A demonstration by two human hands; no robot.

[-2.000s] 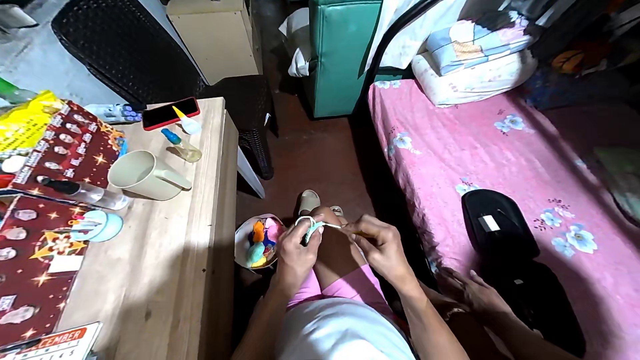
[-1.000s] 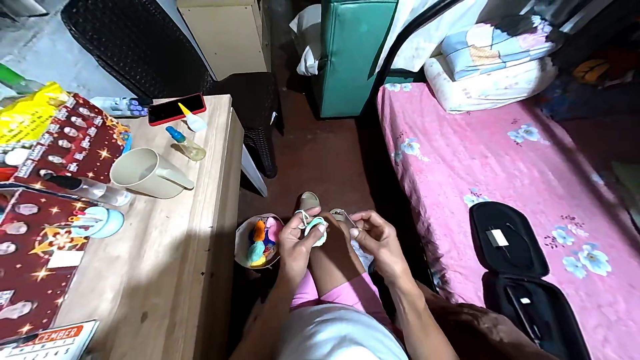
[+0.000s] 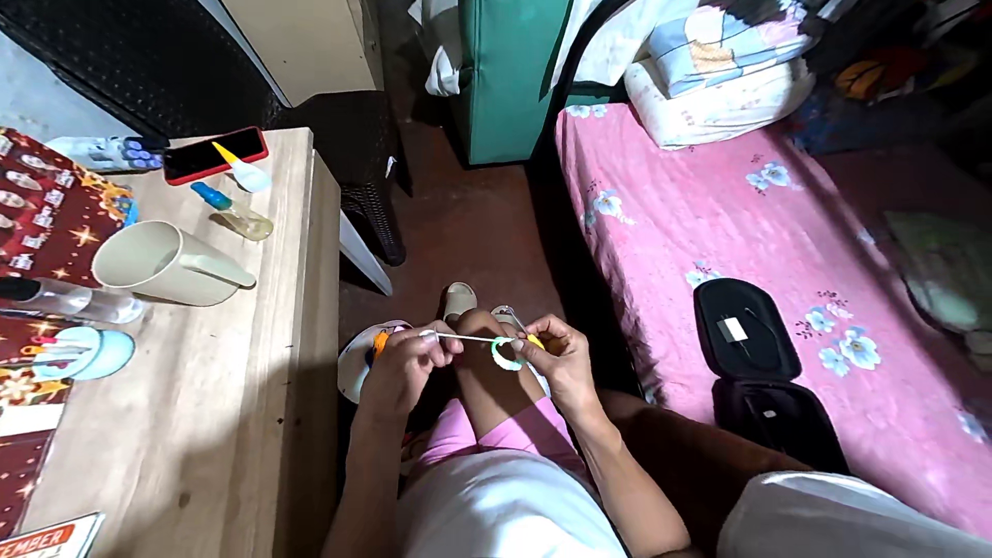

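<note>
My left hand (image 3: pixel 411 360) pinches a pale strand of yarn (image 3: pixel 473 338), stretched sideways above my knees. At its other end my right hand (image 3: pixel 559 356) holds a small white and mint-green ring of yarn (image 3: pixel 505 355) between thumb and fingers. A thin tool with a yellow part (image 3: pixel 535 341), perhaps a crochet hook, shows at the right fingertips. Just below and behind my left hand is a round container (image 3: pixel 353 364) with something orange in it, partly covered by the hand.
On the wooden table (image 3: pixel 232 372) at left are a beige mug (image 3: pixel 170 263), a red-edged phone (image 3: pixel 217 155) and small bottles. A black zip case (image 3: pixel 748 333) lies open on the pink bed (image 3: pixel 674 201). Another person's leg (image 3: pixel 682 442) is close at right.
My hands have moved apart, with the strand now drawn straight between them. The ring, by my left hand a second ago, is now at my right hand. Another person's pale clothing has come into view at lower right.
</note>
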